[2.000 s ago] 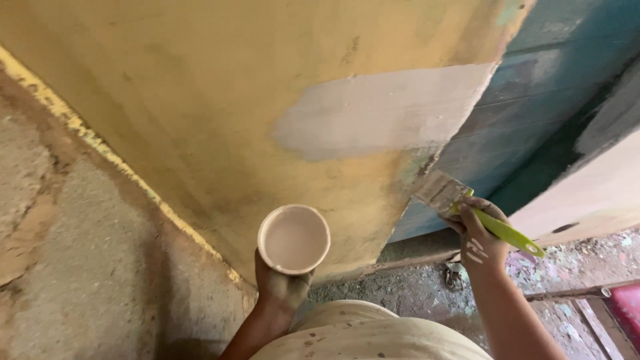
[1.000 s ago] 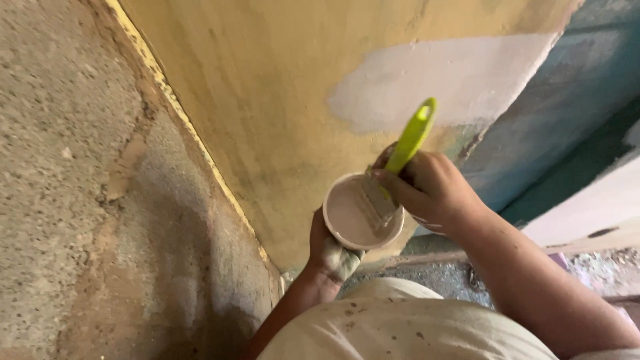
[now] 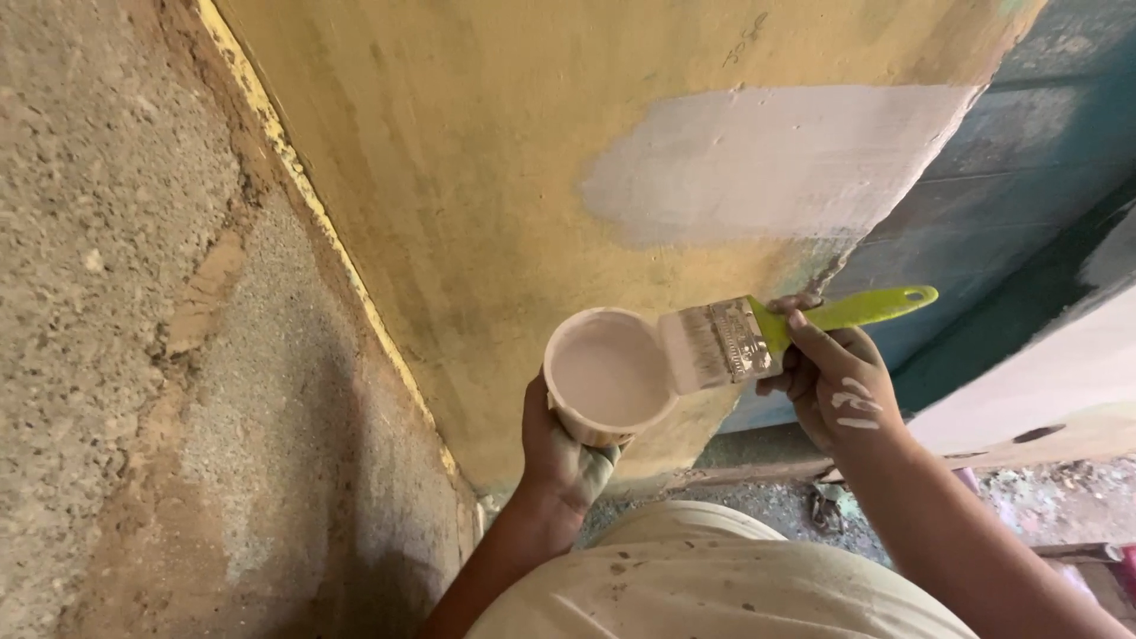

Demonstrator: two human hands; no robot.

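My left hand [image 3: 564, 453] holds a round tub of pale pinkish paint [image 3: 611, 368] from below, near the lower middle of the view. In my right hand [image 3: 839, 382] is a flat paintbrush [image 3: 732, 344] with a lime-green handle and a metal ferrule. Its bristles, coated in the same pale paint, are at the tub's right rim. White paint streaks mark the back of that hand. Beyond both stands a yellow wall [image 3: 461, 177] bearing a pale painted patch [image 3: 754, 164] that reaches the wall's right edge.
A rough cement wall [image 3: 106, 266] meets the yellow wall on the left. To the right lie a blue-green recessed surface [image 3: 994, 195] and a pale pink wall [image 3: 1047, 373]. Debris and paint flakes cover the floor [image 3: 1047, 497] at the lower right.
One second ago the brush stood in the tub with its handle up. It has come out to the tub's right side, its handle now pointing right.
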